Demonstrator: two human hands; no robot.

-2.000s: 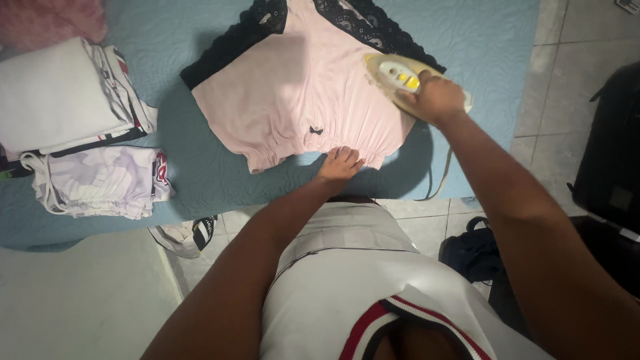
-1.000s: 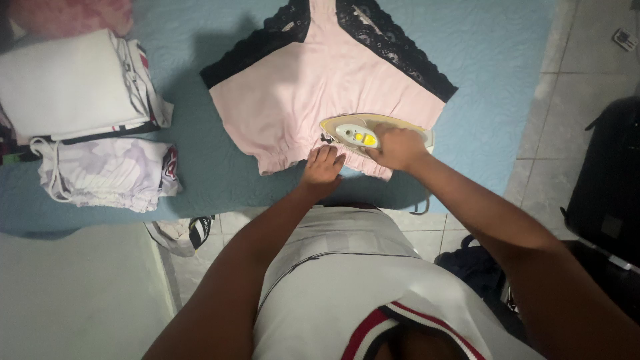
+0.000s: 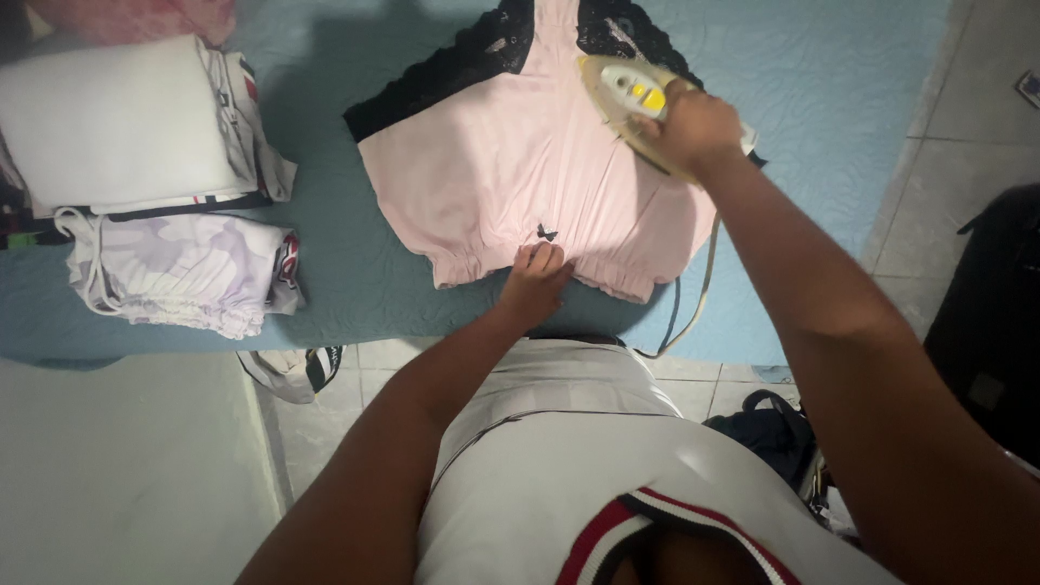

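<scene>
Pink shorts with black lace trim (image 3: 471,154) lie spread on a bed with a blue quilted cover (image 3: 829,97). My right hand (image 3: 699,126) grips the handle of a clothes iron (image 3: 626,101), whose soleplate rests over the upper right part of the garment, partly across the lace. My left hand (image 3: 536,276) rests at the gathered waistband, just below a small black bow (image 3: 547,233), its fingertips on the fabric. The iron's cord (image 3: 700,301) hangs down beside the garment over the bed's near edge. The underside of the iron is hidden.
Folded white clothes (image 3: 114,122) are stacked at the left, with folded lilac-patterned shorts (image 3: 179,264) below them. A reddish plush item (image 3: 146,18) lies behind. A black case (image 3: 987,301) stands on the tiled floor at the right. Dark fabric (image 3: 764,431) lies under my right arm.
My right hand has moved the iron from beside the bow at the waistband up and right to the lace. My left hand stays at the waistband.
</scene>
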